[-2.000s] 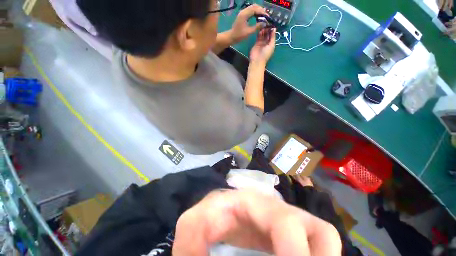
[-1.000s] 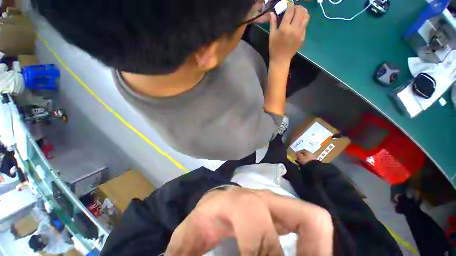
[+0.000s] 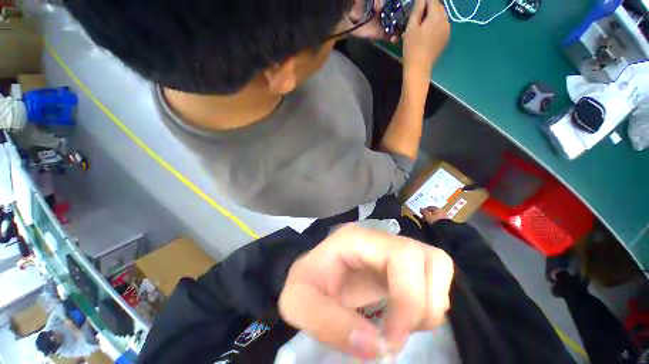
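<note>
My left hand (image 3: 370,288) is large and blurred, close to the camera at the bottom centre. Its fingers are curled, with thumb and fingertips near each other; no held thing can be made out. My right hand (image 3: 431,214) is small, low at the end of a black sleeve, over the carton (image 3: 462,192) in the view; its grip is unclear. A seated person (image 3: 285,149) in a grey shirt, in front of me, holds a black electronic unit (image 3: 396,15) over the green bench (image 3: 484,75).
On the bench are a white cable (image 3: 478,18), a grey-black unit (image 3: 536,98), a black unit (image 3: 589,114) on a white box (image 3: 566,135), and a blue-and-silver fixture (image 3: 605,53). A red stool (image 3: 548,220) stands below. Another carton (image 3: 174,263) and a blue object (image 3: 51,106) are at left.
My left hand has risen in view and its fingers curl more. The view has shifted, so the seated person appears larger. The unit in that person's hands now shows more clearly than one second ago.
</note>
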